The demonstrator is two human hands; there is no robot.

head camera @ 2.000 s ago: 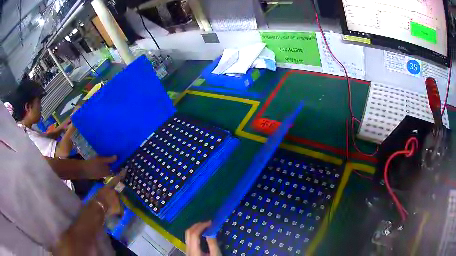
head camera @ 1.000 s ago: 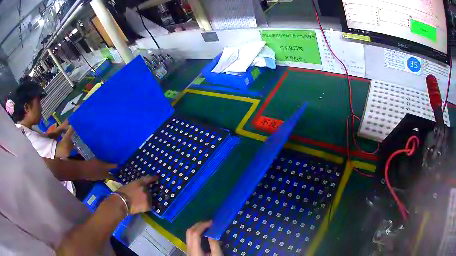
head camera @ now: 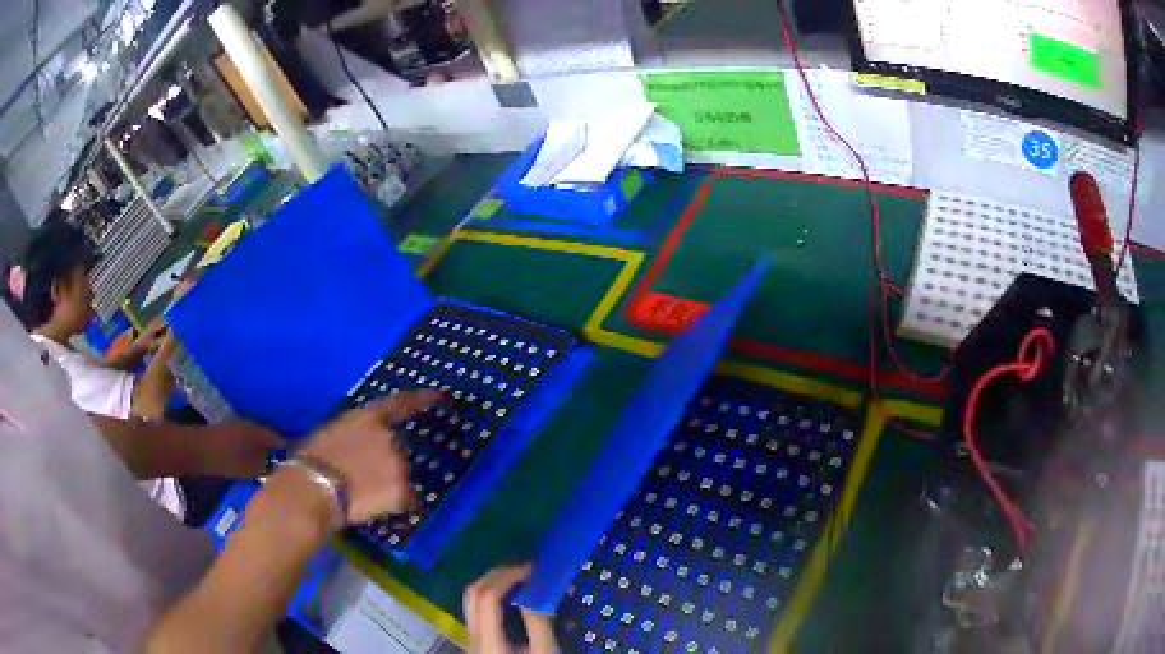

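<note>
A blue tray cover [head camera: 652,434] stands tilted up over the near black foam tray [head camera: 728,511], which holds rows of small shiny parts. My left hand [head camera: 509,613] grips the cover's lower near corner at the bottom edge of the picture. A second black foam tray [head camera: 479,383] with rows of small parts lies further left on a blue layered pile, with another blue cover [head camera: 300,300] raised behind it. Another person's hand [head camera: 371,454] points over that tray. My right hand is not in view.
The test fixture [head camera: 1022,371] with red wires and a red-handled lever [head camera: 1092,224] stands at right. A white tray [head camera: 1003,262] lies below the monitor [head camera: 1003,64]. A blue bin [head camera: 575,198] with white papers is at the back. Another person [head camera: 77,319] sits far left.
The other person's pointing hand has moved up and right across the left tray. The view has shifted slightly. My left hand still holds the cover at about the same tilt.
</note>
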